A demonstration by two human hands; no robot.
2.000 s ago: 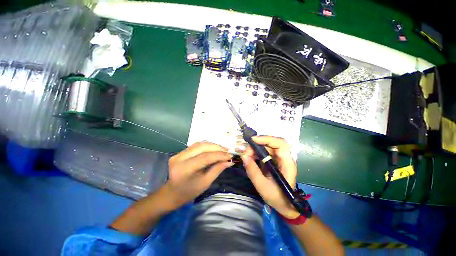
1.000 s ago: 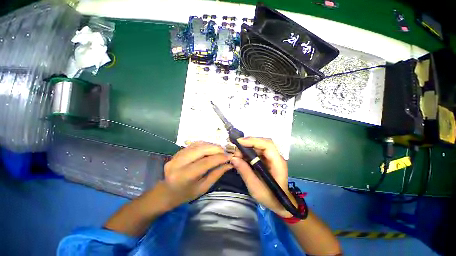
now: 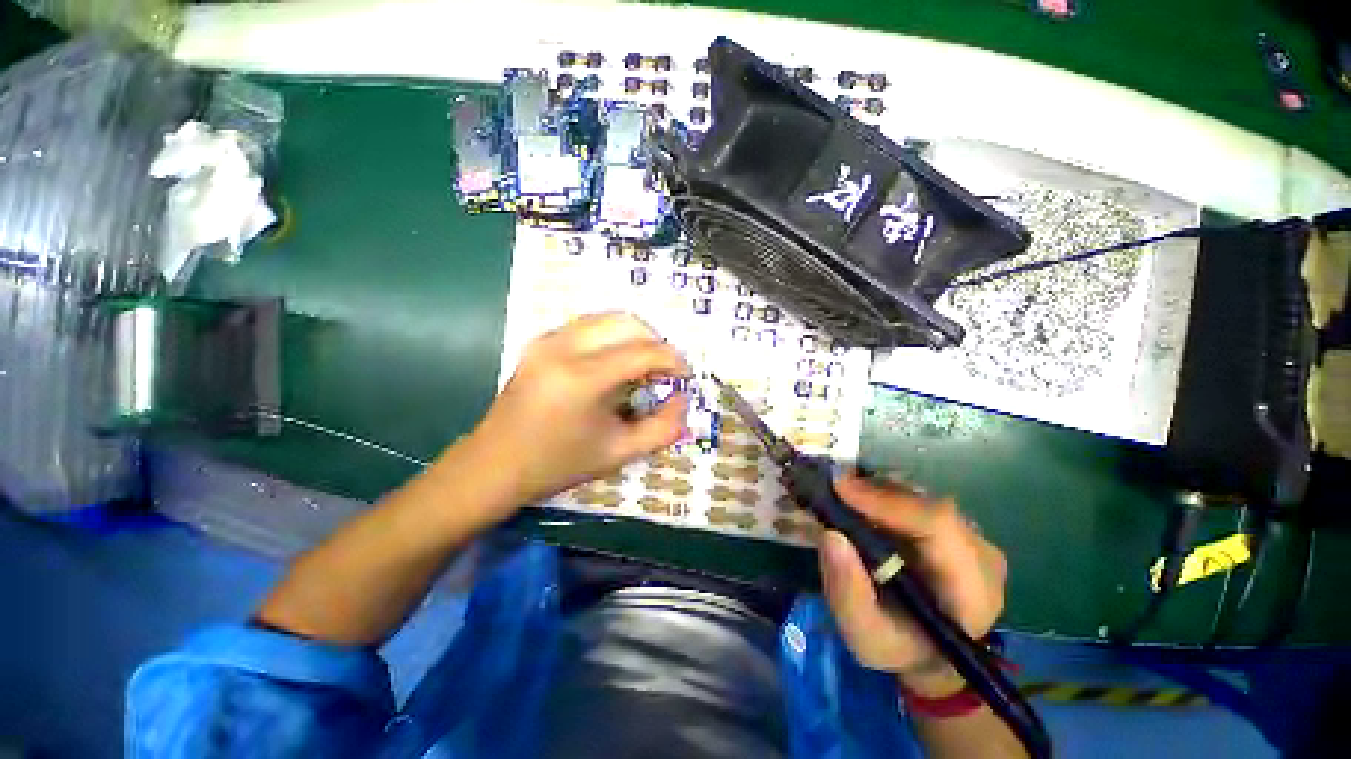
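My right hand (image 3: 919, 578) holds the black soldering iron (image 3: 874, 549) like a pen, its metal tip pointing up-left, close to my left hand's fingertips. My left hand (image 3: 585, 400) pinches a small part (image 3: 655, 395) over the white component sheet (image 3: 536, 297); the part is mostly hidden by the fingers and I cannot tell exactly what it is. A thin solder wire (image 3: 348, 439) runs from the spool (image 3: 148, 365) towards my left hand. Small dark and tan components (image 3: 726, 495) lie in rows on the sheet.
Several circuit board modules (image 3: 548, 160) stand at the sheet's far edge beside the black fan (image 3: 845, 200). The tray of loose parts (image 3: 1173, 350) and black soldering station (image 3: 1252, 356) are right. Clear blister trays (image 3: 67, 223) and crumpled white tissue (image 3: 211, 186) are left.
My hands have moved apart. My left hand went forward over the sheet; my right hand moved right with the iron. Tan component rows now show near the sheet's front edge.
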